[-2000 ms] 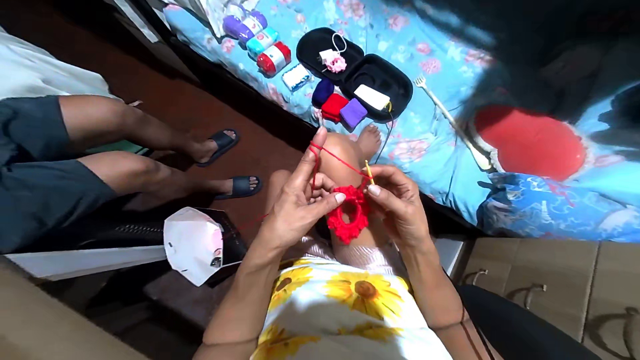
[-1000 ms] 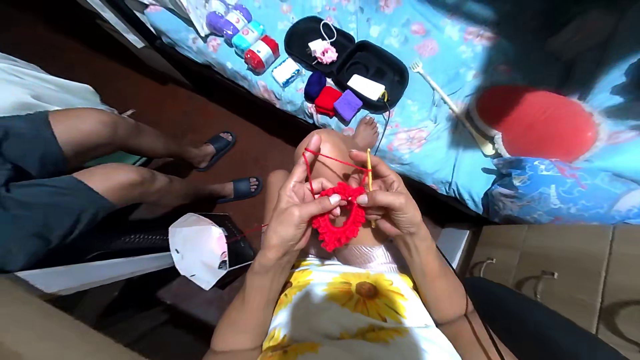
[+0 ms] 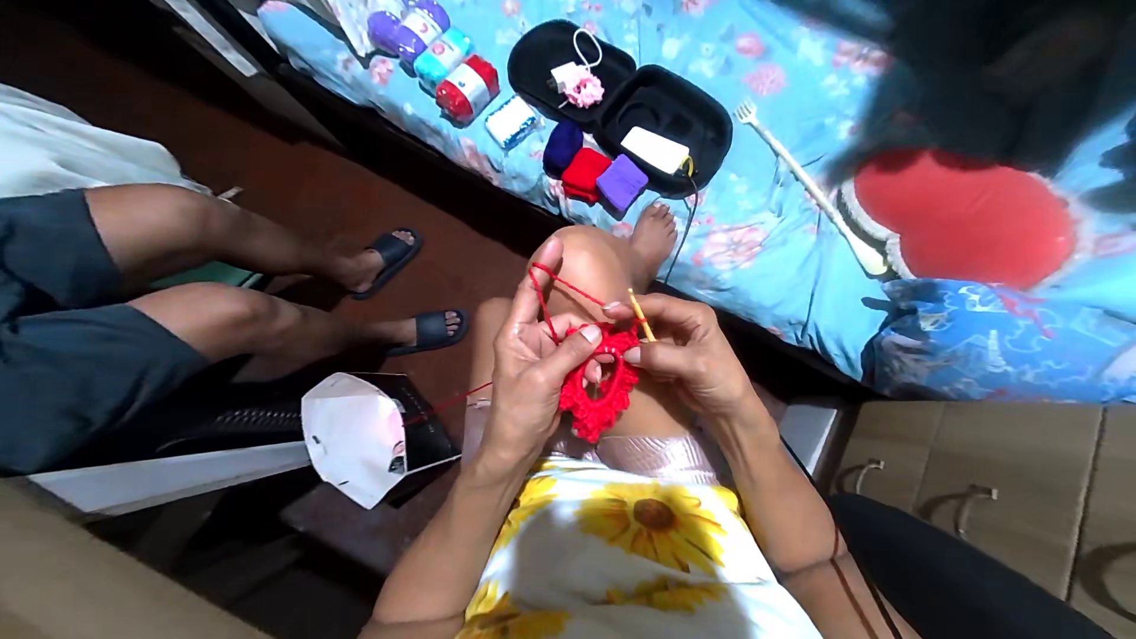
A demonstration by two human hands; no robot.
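My left hand pinches the left upper edge of a red crocheted ring between thumb and fingers. Red yarn loops over its raised index finger and runs across to the crochet hook. A yellow crochet hook is in my right hand, its upper end pointing up and slightly left. The right thumb and a finger also touch the ring's right upper edge. Another stretch of the yarn trails left from my left hand toward a white paper-like holder. The lower part of the hook is hidden by the fingers.
On the floral bed lie an opened black case, skeins of yarn, small purple yarn bundles, a white back scratcher and a red cushion. Another person's legs are at left. Drawers stand at lower right.
The crochet hook was upright a second ago and now leans to the left at its upper end. My left index finger is still raised with the yarn over it.
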